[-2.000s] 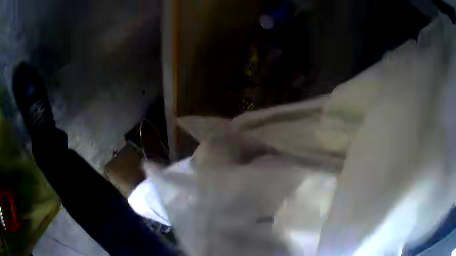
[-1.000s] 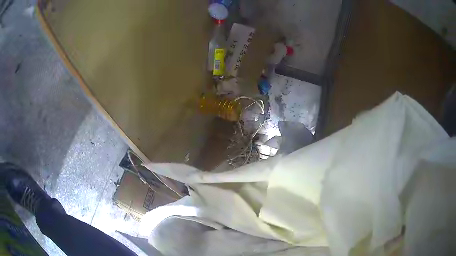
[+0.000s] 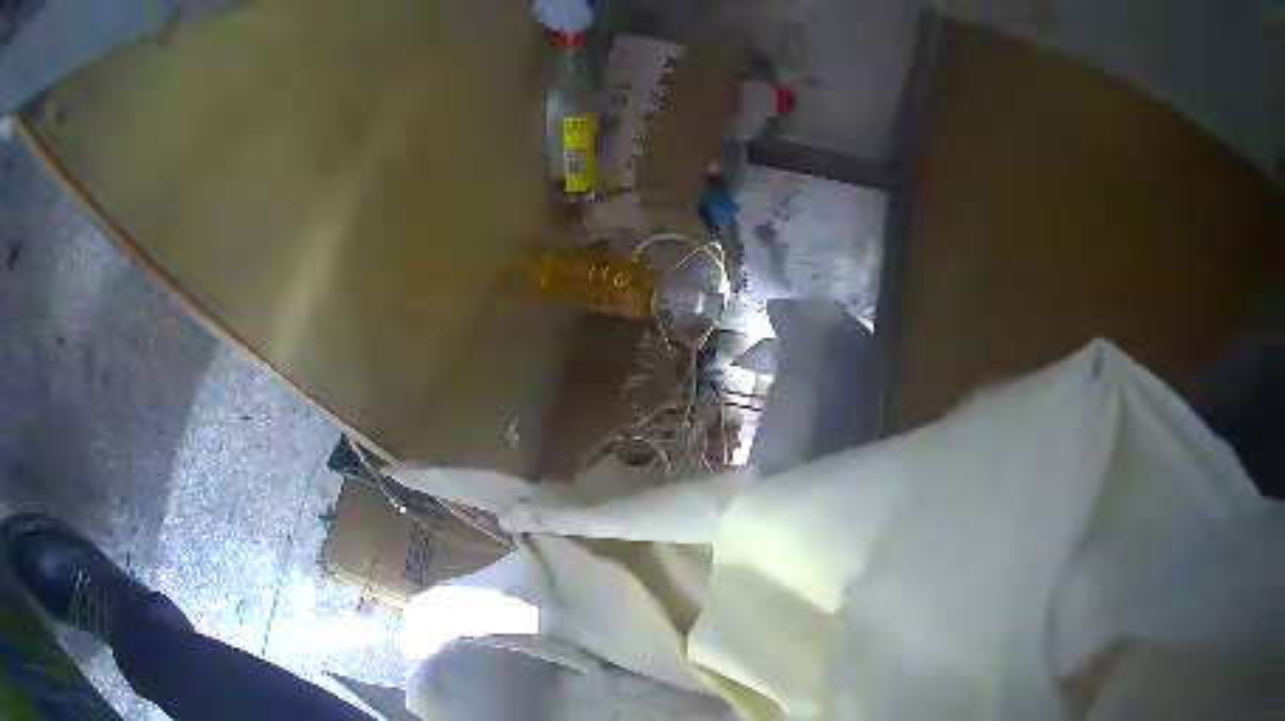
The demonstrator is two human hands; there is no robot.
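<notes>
A large cream-white cloth (image 3: 972, 549) lies draped and folded across the lower right, nearest in front of me. Its narrow folded end reaches left over a cardboard box (image 3: 374, 542) on the floor. A grey-white rounded piece (image 3: 493, 683) shows below it at the bottom. Neither my left hand nor my right hand is visible; whether either is under the cloth cannot be seen.
A brown board (image 3: 310, 240) spans the upper left. Beyond the cloth lie a clear bottle with a yellow label (image 3: 575, 134), an amber bottle (image 3: 592, 282), tangled string (image 3: 662, 409) and a grey frame bar (image 3: 902, 211). A dark shoe (image 3: 57, 563) and trouser leg are at lower left.
The view has shifted from dark and blurred to clearer. Since one second ago the bottles and board sit further left in view, and the cloth's raised peak sits lower.
</notes>
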